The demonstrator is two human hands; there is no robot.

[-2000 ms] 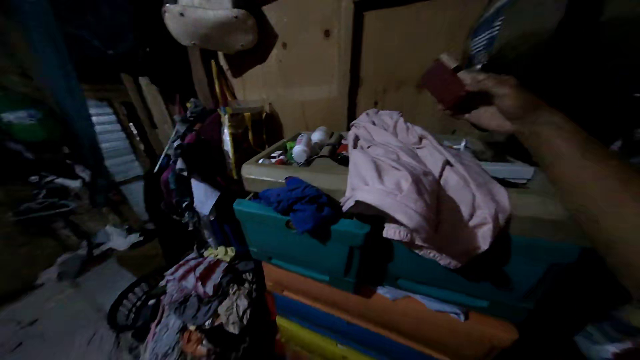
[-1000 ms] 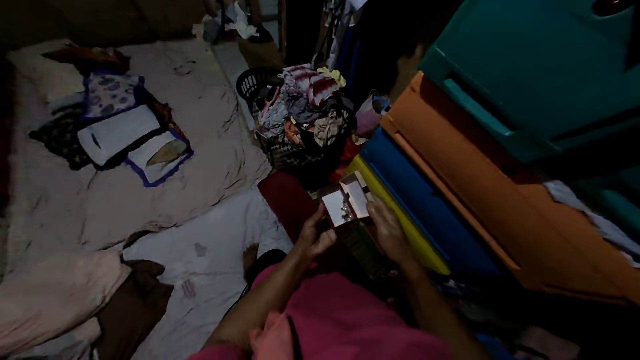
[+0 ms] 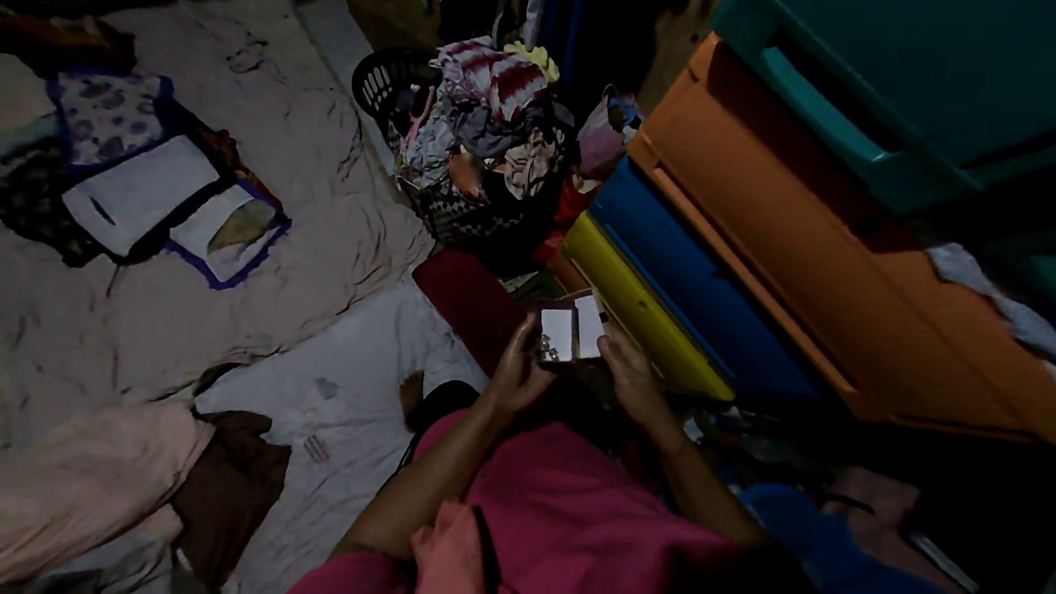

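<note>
A small opened box with white inner faces and a dark reddish rim is held low in front of my body. Small shiny pieces, possibly jewelry, lie at the lower left of its inside. My left hand grips the box's left side, thumb along the edge. On the right side, my right hand holds the other half, its fingers partly hidden beneath. A dark red cushion-like object lies just beyond my left hand.
A black plastic basket heaped with clothes stands ahead. Stacked drawers, yellow, blue, orange and teal, rise at the right. Folded cloths lie on a sheet-covered bed or mattress at the left.
Two seconds ago a hand held a dark red box above the drawers; by one second ago both hands held it opened, lower down. The view has swung down and left.
</note>
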